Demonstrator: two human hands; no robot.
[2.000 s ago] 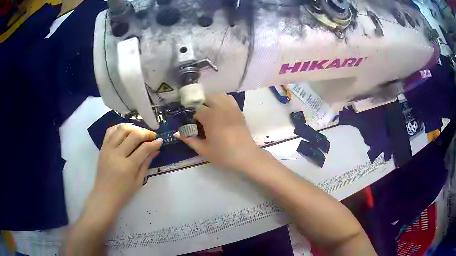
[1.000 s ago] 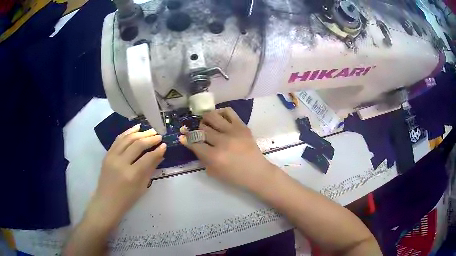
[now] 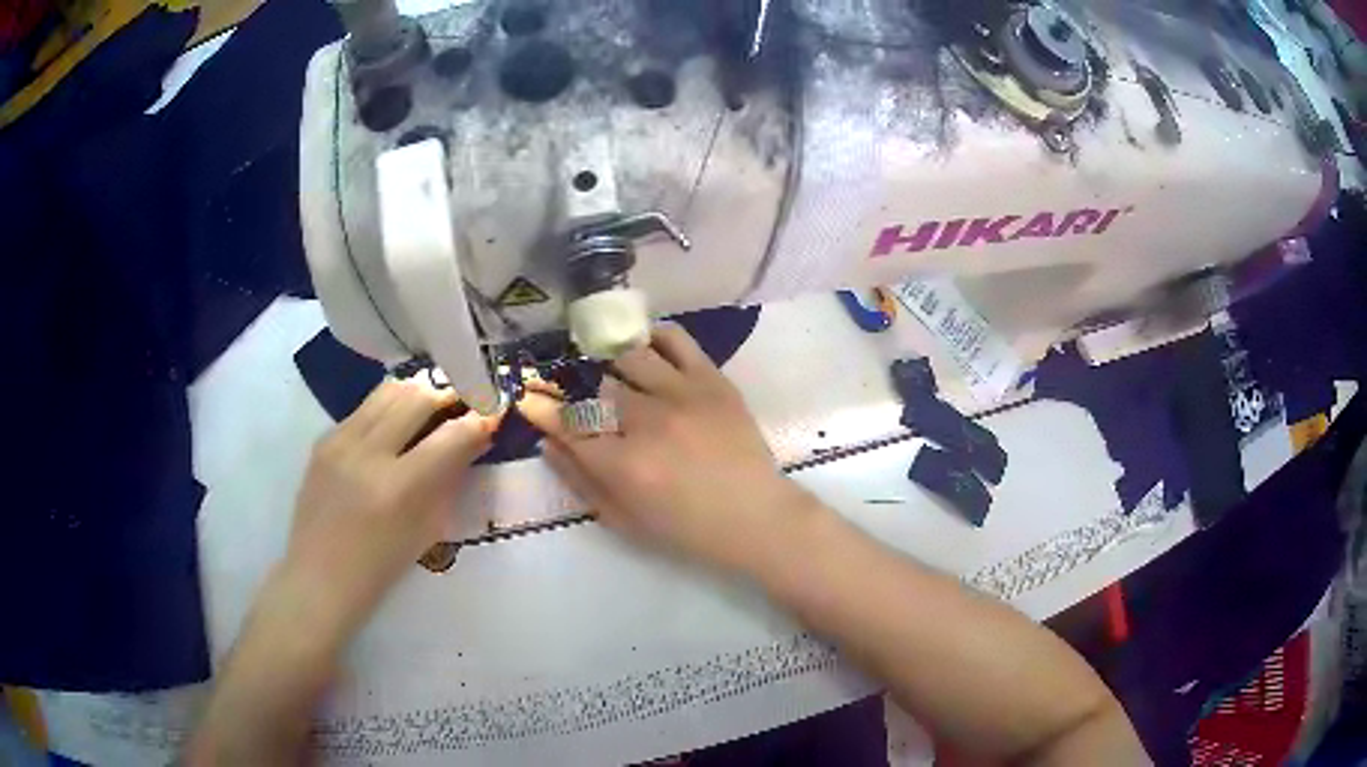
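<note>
The navy cut piece (image 3: 333, 378) lies on the bed under the needle area, its curved edge showing left and right of the foot. My left hand (image 3: 382, 465) presses on it just left of the foot, fingertips bent down. My right hand (image 3: 660, 450) is on it at the right, thumb and finger by the foot and around the silver ridged block (image 3: 589, 415). The fingertips of both hands nearly meet. The label under the foot is hidden by fingers and machine parts. The white sewing machine head (image 3: 840, 180) stands above.
Spare dark labels (image 3: 952, 462) lie right of the needle, with blue-orange snips (image 3: 867, 309) and a barcoded tag (image 3: 952, 342) behind. A large navy stack (image 3: 98, 420) is at left. A dark strip (image 3: 1207, 427) hangs at right, above a red basket (image 3: 1264, 704).
The navy piece has shifted away from me, under the foot, so less shows at the front. Both hands have moved slightly with it. A small brown spot now shows at the bed's front edge.
</note>
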